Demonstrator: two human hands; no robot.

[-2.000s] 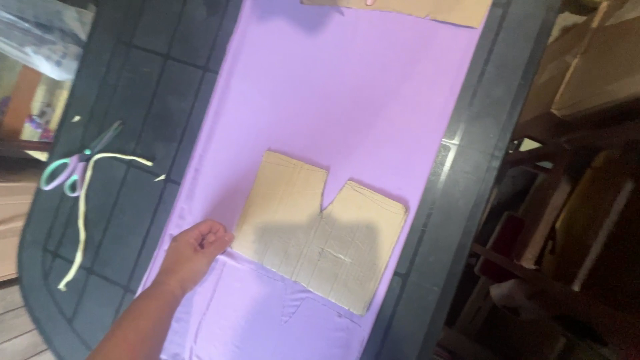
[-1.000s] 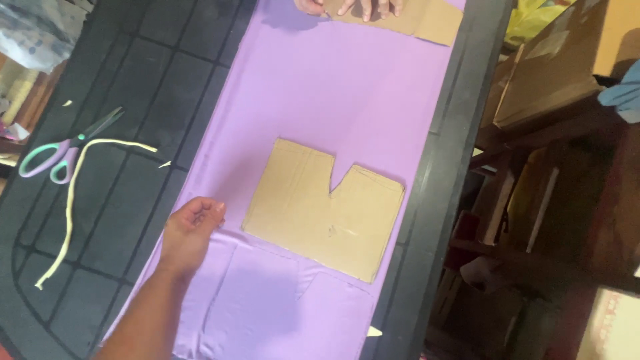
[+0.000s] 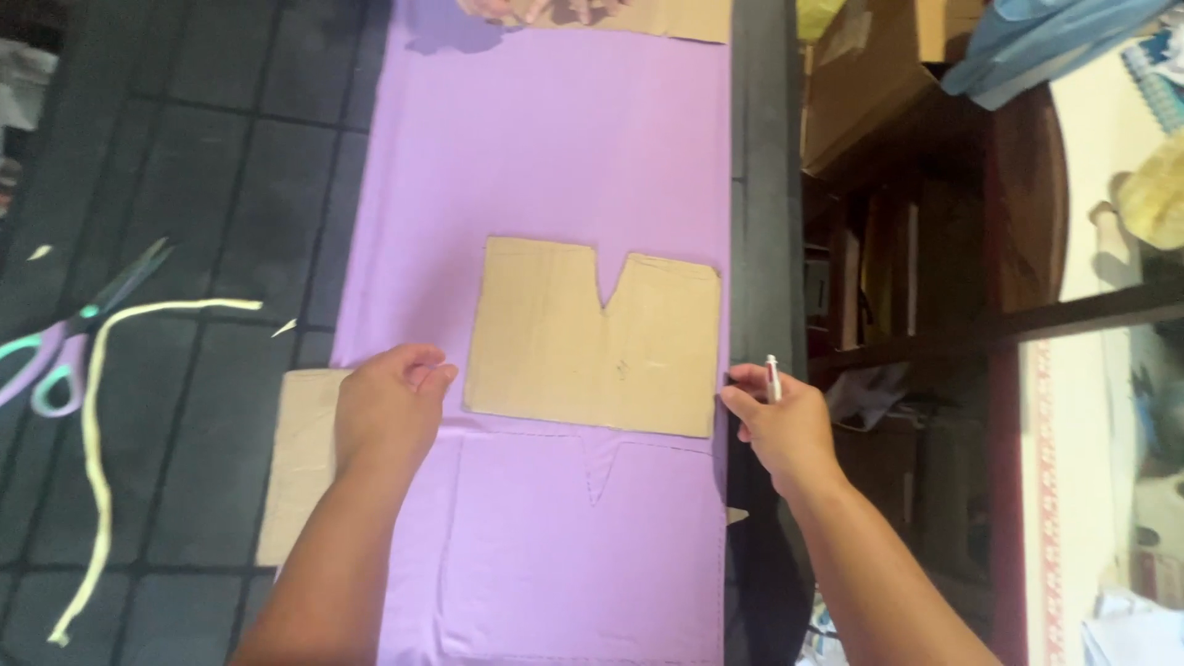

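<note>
A length of purple fabric [image 3: 555, 139] lies over a dark table. On it rests a flat cardboard pattern piece [image 3: 555, 342] with a V-shaped notch at its far edge. Below the piece, a drawn outline of a similar notched shape shows on the fabric. My left hand [image 3: 398, 398] is left of the piece over the fabric, fingers curled, holding nothing that I can see. At the fabric's right edge, beside the piece's lower right corner, my right hand [image 3: 777, 416] holds a white pen [image 3: 772, 377]. Another cardboard piece [image 3: 301, 453] lies partly behind my left forearm.
Scissors [image 3: 79, 338] with purple and green handles and a pale cord [image 3: 100, 462] lie on the dark table [image 3: 213, 194] at left. Another person's hands [image 3: 546, 9] touch a cardboard piece [image 3: 675, 20] at the far end. Cardboard boxes [image 3: 860, 92] stand at right.
My right hand with the pen has come into view at the right. Cardboard now shows by my left forearm. The other person's hands, unseen two seconds ago, are at the far cardboard. The view has turned.
</note>
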